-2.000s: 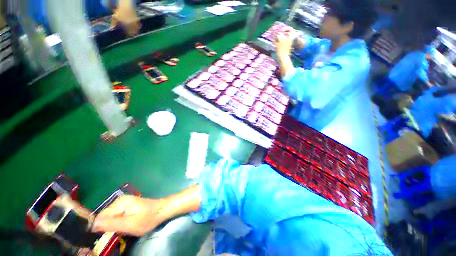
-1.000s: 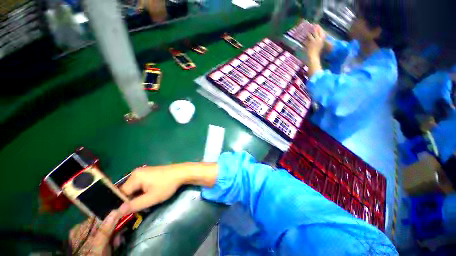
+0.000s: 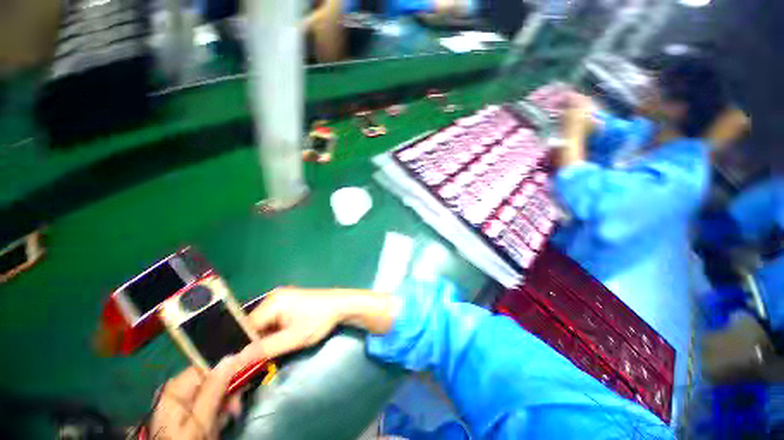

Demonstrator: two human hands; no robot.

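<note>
A gold-rimmed front housing (image 3: 207, 322) with a round dark area above a dark window is tilted up in my left hand (image 3: 191, 402), whose fingers are at its lower end. My right hand (image 3: 297, 322) is at the housing's lower right edge, fingers bent together. A red-edged board (image 3: 249, 375) with an orange-yellow tab shows partly under my right hand; whether that hand grips it is hidden. A stack of red-edged screen boards (image 3: 155, 288) lies just behind and left of the housing.
A pale post (image 3: 279, 112) stands ahead, with a white lump (image 3: 351, 206) and white strip (image 3: 394, 260) to its right. Phone units (image 3: 320, 143) line the belt; another (image 3: 19, 255) is far left. A keypad-side board tray (image 3: 486, 176), red board tray (image 3: 602, 331) and blue-smocked person (image 3: 632, 189) are right.
The view has swung left, so the scene sits farther right and a phone unit shows at the left edge. The housing is higher in view. My left hand, unclear at first, is visible at its lower end.
</note>
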